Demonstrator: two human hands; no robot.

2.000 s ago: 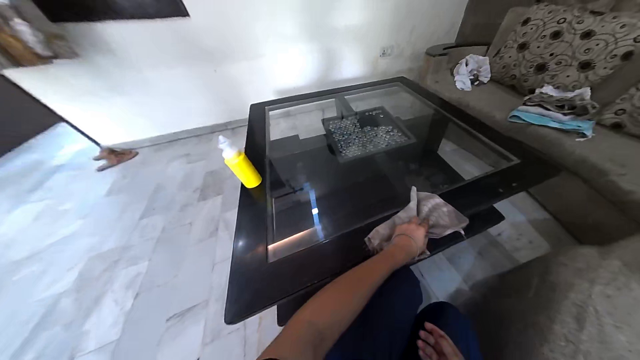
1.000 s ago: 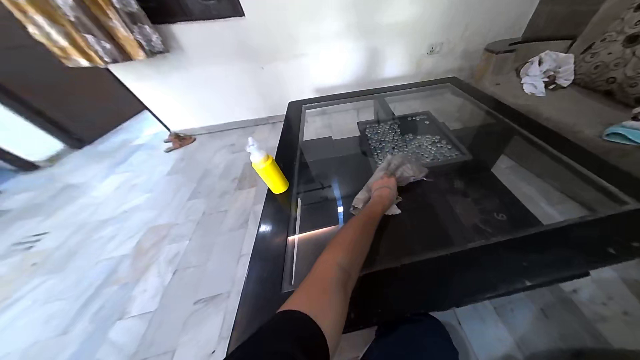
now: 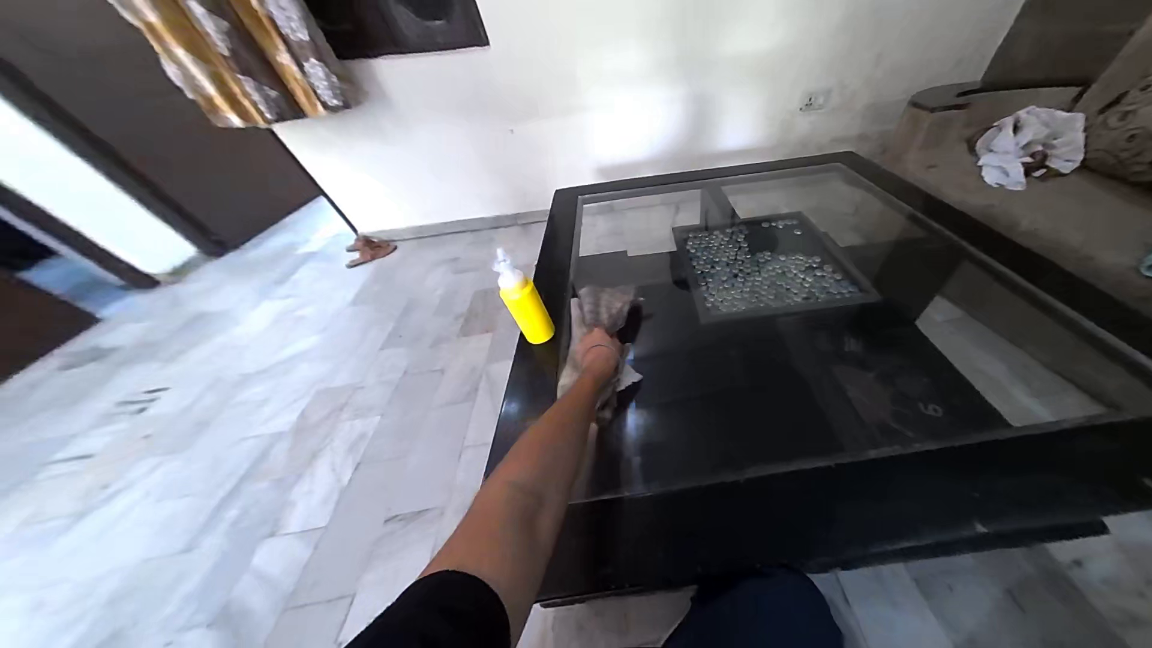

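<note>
My left hand [image 3: 599, 353] is pressed on a crumpled greyish cloth [image 3: 605, 308], which lies on the glass top near the left side of a black-framed table [image 3: 810, 490]. Just left of the cloth, a yellow bottle [image 3: 526, 310] with a clear nozzle top stands on the black frame, apart from my hand. Under the glass, to the right of the hand, is a dark square tray [image 3: 776, 312] with many clear glass pebbles [image 3: 765, 274]. My right hand is out of view.
A white cloth [image 3: 1030, 144] lies on the sofa [image 3: 954, 153] at the right. Near the wall a mop [image 3: 369, 250] stands on the marble-look floor [image 3: 297, 396]. A patterned curtain [image 3: 261, 63] hangs at the upper left. My knee [image 3: 760, 612] is by the table's near edge.
My left hand has moved with the cloth from the near side of the table, past the tray, to the left beside the bottle. My right hand has gone out of view. The view has turned left.
</note>
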